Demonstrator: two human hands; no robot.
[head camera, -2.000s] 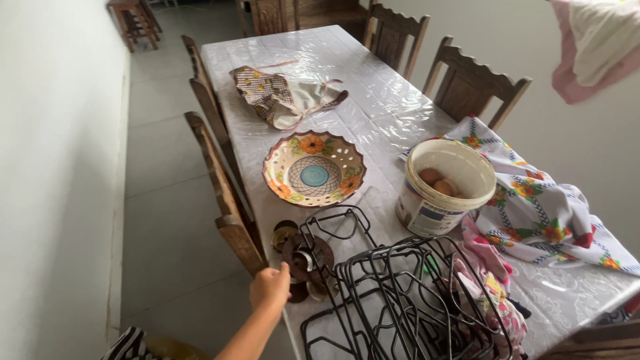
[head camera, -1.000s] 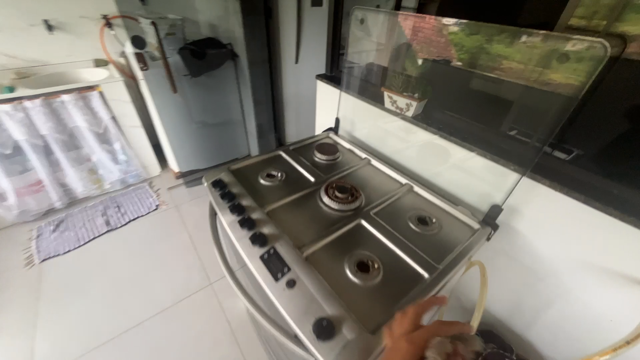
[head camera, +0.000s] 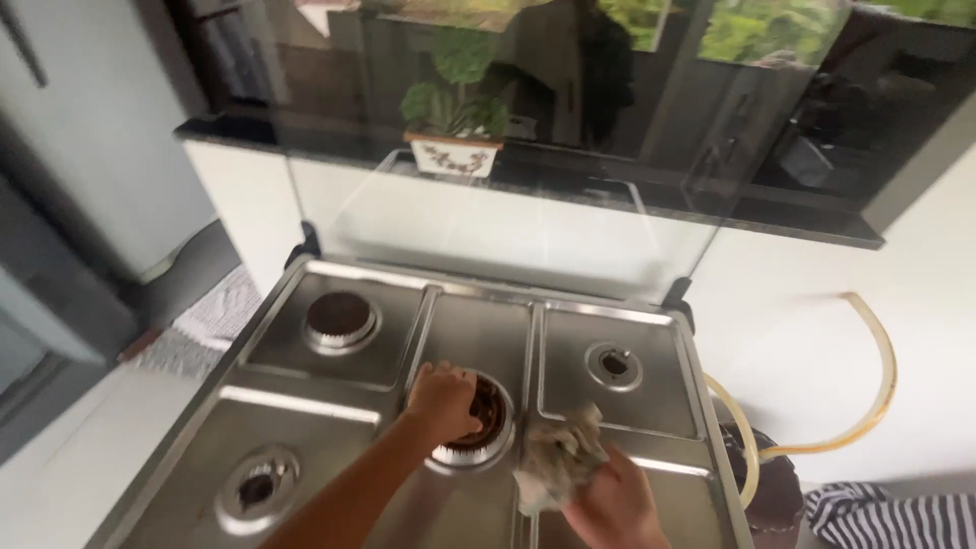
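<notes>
My left hand (head camera: 442, 404) rests on the large central burner (head camera: 488, 427) of a stainless steel gas stove (head camera: 473, 328), its fingers curled over the burner's left side. Whether it grips a part there cannot be told. To its right, my right hand (head camera: 614, 499) holds a crumpled, light, stained cloth (head camera: 564, 457) above the stovetop. A dark cap covers the back left burner (head camera: 339, 316). The back right burner (head camera: 614, 366) and the front left burner (head camera: 258, 489) are uncapped. No grates lie on the visible stovetop.
A raised glass lid (head camera: 503, 221) stands behind the stovetop. Beyond it, a potted plant (head camera: 455, 152) sits on a dark ledge. A yellowish hose (head camera: 888, 374) curves along the white wall at right, above a striped cloth (head camera: 900, 518). A rug (head camera: 221, 313) lies at left.
The view has turned from the table, past the kitchen, to the stove close up. One second ago a single hand showed at the stove's front corner; now both are over the stovetop, the right with a cloth.
</notes>
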